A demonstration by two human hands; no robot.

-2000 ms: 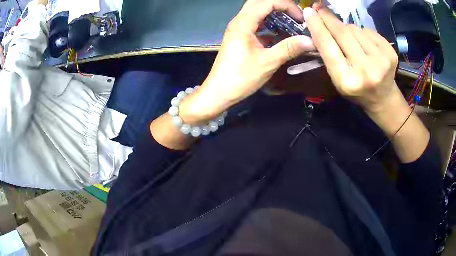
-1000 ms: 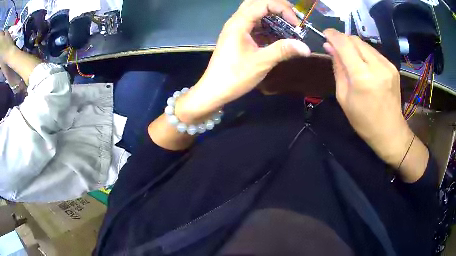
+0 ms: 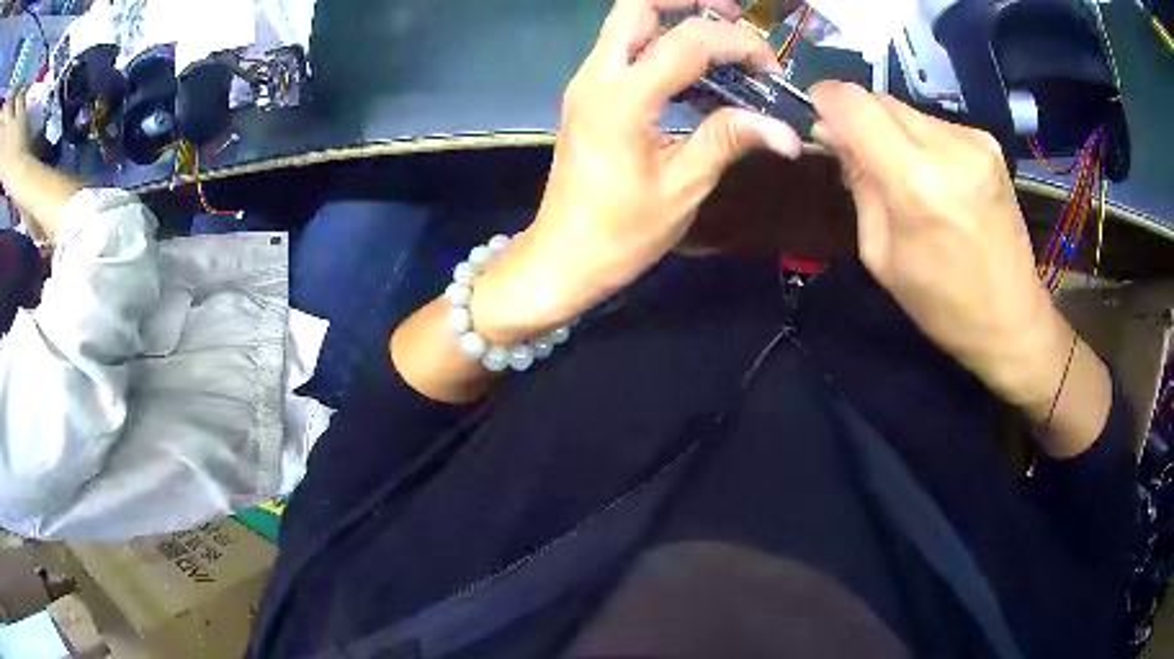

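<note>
My left hand point(image 3: 644, 180), with a pale bead bracelet at the wrist, holds a small dark-and-silver circuit board module point(image 3: 736, 88) between thumb and fingers above the bench edge. Thin red and yellow wires point(image 3: 794, 28) rise beside the module. My right hand point(image 3: 930, 213) pinches a slim metal tool point(image 3: 791, 89), perhaps tweezers, with its end at the module. The exact contact point is small and partly hidden by my fingers.
White housings with black rounded parts point(image 3: 1053, 77) and hanging coloured wires point(image 3: 1079, 213) lie at the right of the dark-green bench mat point(image 3: 438, 71). More housings point(image 3: 152, 110) lie at the left. A coworker's pale sleeve point(image 3: 97, 361) is at left. Cardboard cartons point(image 3: 180, 579) stand lower left.
Two seconds ago my right fingers were at the module's wires; they then drew back with the slim tool. Now the tool is lower at the module, and my left fingers curl further over it.
</note>
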